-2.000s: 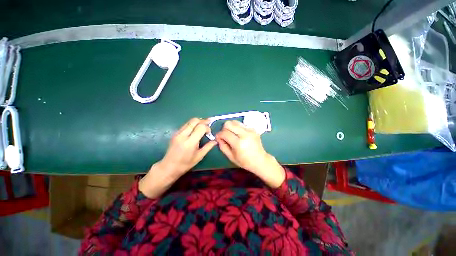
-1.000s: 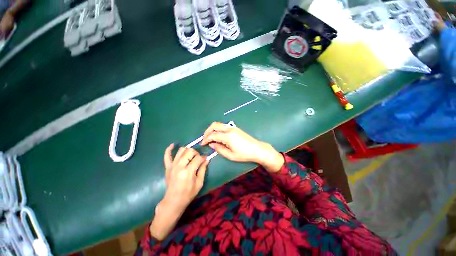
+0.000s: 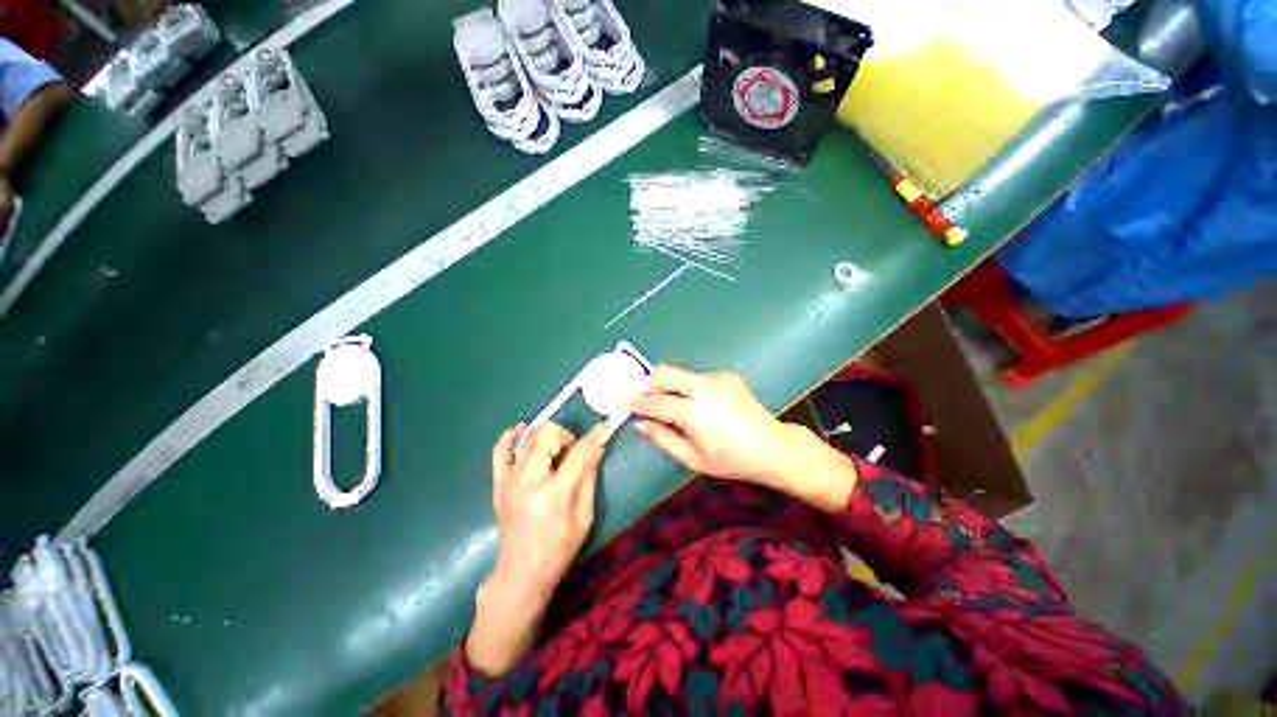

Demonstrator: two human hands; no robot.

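Note:
A white oval frame with a solid round disc lies over the green bench between my hands. My left hand grips the far end of its loop, hiding that end. My right hand has its fingertips on the frame's side just beside the disc. Whether a thin strip is between the right fingers is too small to tell. Another oval frame lies flat to the left. A pale heap of thin strips lies beyond my hands, with one single strip nearer.
A black fan, a yellow sheet under clear plastic, a red and yellow screwdriver and a small ring are at right. Frames are stacked at lower left and on the belt. Another person's arm shows upper left.
The view has turned and shifted towards the left. My right hand has moved off the disc to the frame's side, so the disc now shows. My left hand still holds the loop end.

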